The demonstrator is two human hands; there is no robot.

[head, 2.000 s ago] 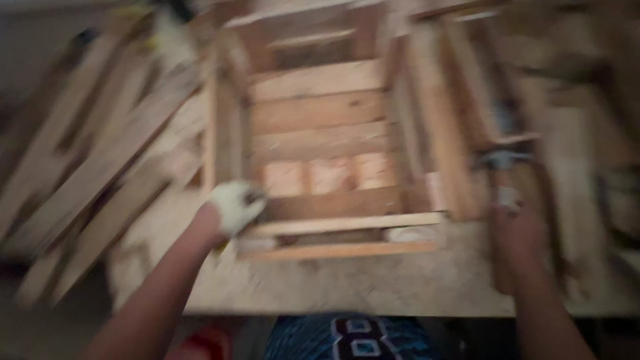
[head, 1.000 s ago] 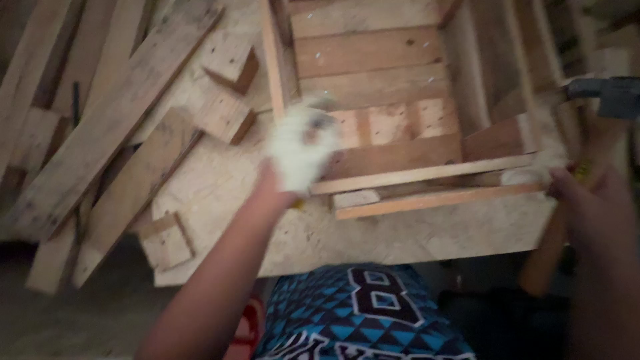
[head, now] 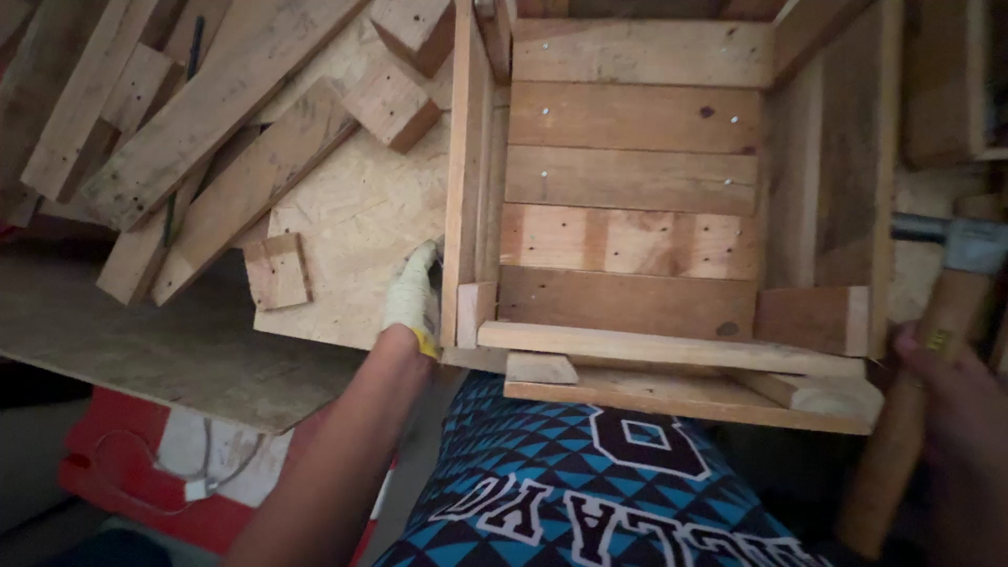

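A wooden crate (head: 630, 173) of nailed slats lies on the board worktop, its near end over the edge by my body. My left hand (head: 413, 291), in a pale knitted glove with a yellow cuff, rests against the outside of the crate's left wall; its fingertips are partly hidden there. My bare right hand (head: 941, 378) is closed around the wooden handle of a claw hammer (head: 976, 244), beside the crate's near right corner. The hammer's head points up, above the hand. Short wood blocks are fixed at the crate's near end.
Long wooden boards (head: 228, 102) lie piled at the left. Several wood blocks (head: 394, 102) sit between them and the crate, and a small block (head: 277, 272) is near the worktop's edge (head: 346, 315). Another wooden frame (head: 941, 79) stands at the right. A red and white object (head: 220, 449) is below.
My left hand has moved from the crate's near left inner corner to the outside of its left wall. My right hand still holds the hammer. The view has shifted.
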